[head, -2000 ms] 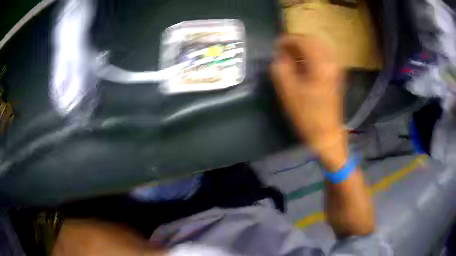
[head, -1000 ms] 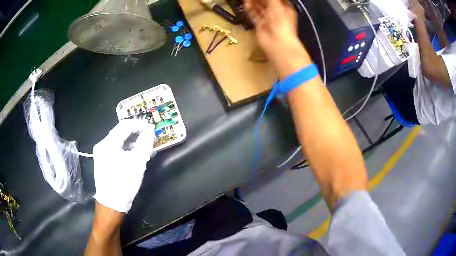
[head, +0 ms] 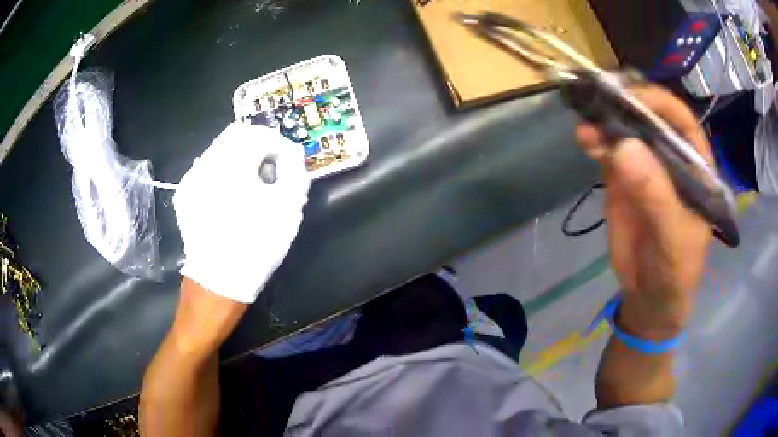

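A white socket housing point(head: 360, 145) lies open on the dark mat, with a green circuit board point(head: 339, 122) and coloured parts inside. My left hand point(head: 243, 209), in a white glove, holds its lower left side and hides that corner. A white cord in a clear plastic bag point(head: 111, 192) runs from behind the glove. My right hand point(head: 653, 183), bare with a blue wrist band, grips a soldering iron point(head: 597, 90). The iron is blurred, its metal front pointing up and left above the cardboard tray, apart from the housing.
The tan cardboard tray point(head: 478, 72) is at the upper right, beside the dark soldering station point(head: 682, 47). A brass pile point(head: 21, 290) is at the far left. The green conveyor belt point(head: 38, 43) is at the upper left. Part of another person's pale clothing shows at the right edge.
My right hand has come back from the tray area, down and right, now with the iron in it. The housing and gloved left hand appear higher and further right as the view shifted.
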